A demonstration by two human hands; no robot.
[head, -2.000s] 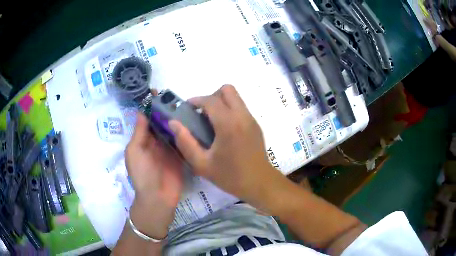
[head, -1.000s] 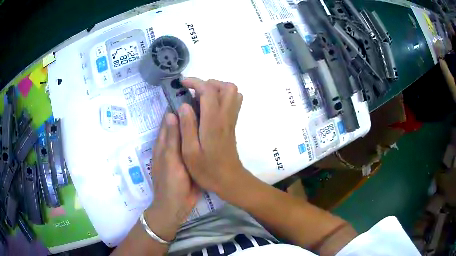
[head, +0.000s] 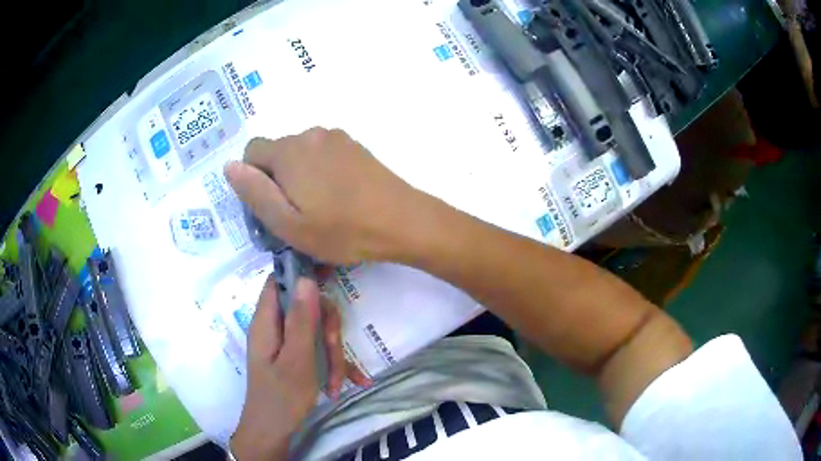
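Observation:
A grey handheld fan (head: 286,265) is held in both hands above the printed sheet. My right hand (head: 315,194) is wrapped over its head end, so the head is almost wholly hidden. My left hand (head: 293,347) holds the handle lower down, nearer my body, with the thumb on top. The handle neck shows between the hands. Its lower part is partly hidden by the left fingers.
The printed sheet (head: 396,90) covers the table. Loose grey handle shells (head: 590,94) lie at the far right, and more shells (head: 58,333) lie on a green sheet (head: 148,423) at the left. A cardboard box (head: 671,257) stands beside the table at the right.
My right hand has moved from the handle up over the fan head and covers it. My left hand holds the handle lower down. The fan has come nearer my body.

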